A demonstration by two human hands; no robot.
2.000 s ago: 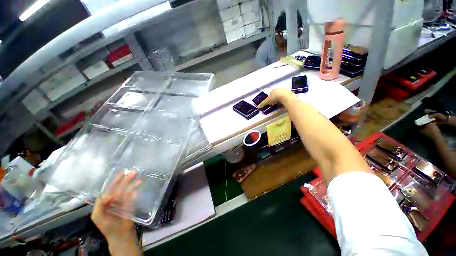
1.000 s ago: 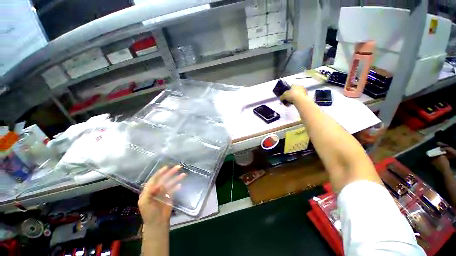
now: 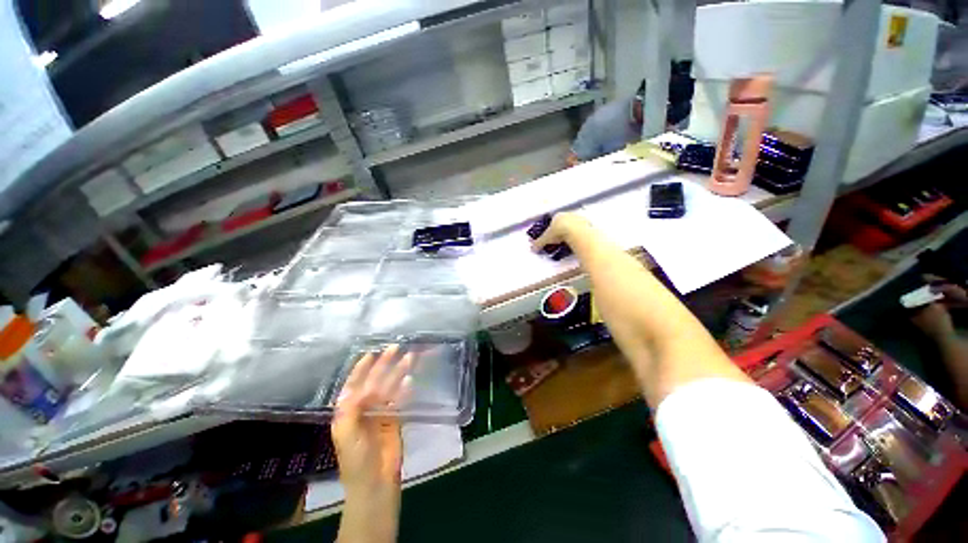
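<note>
A clear plastic tray cover (image 3: 366,308) with large compartments lies tilted at the left, over the shelf edge. My left hand (image 3: 372,408) is at its near edge with fingers spread, seen against the clear plastic; its exact grip cannot be told. My right hand (image 3: 557,233) reaches to the white shelf and is closed on a black phone (image 3: 547,238), partly hidden by the fingers. One black phone (image 3: 443,235) lies at the cover's right edge. Another black phone (image 3: 667,199) lies on the white paper to the right.
A pink bottle (image 3: 741,138) stands on the shelf beside stacked black trays (image 3: 783,164). A red tray (image 3: 839,414) of phones under clear plastic lies at the lower right. A grey post (image 3: 826,159) stands at the right. Another person's hand (image 3: 939,308) shows at the right edge.
My right hand has moved left along the shelf with a phone. A phone now lies by the cover's right edge. The cover has been lowered and turned. The whole view has shifted.
</note>
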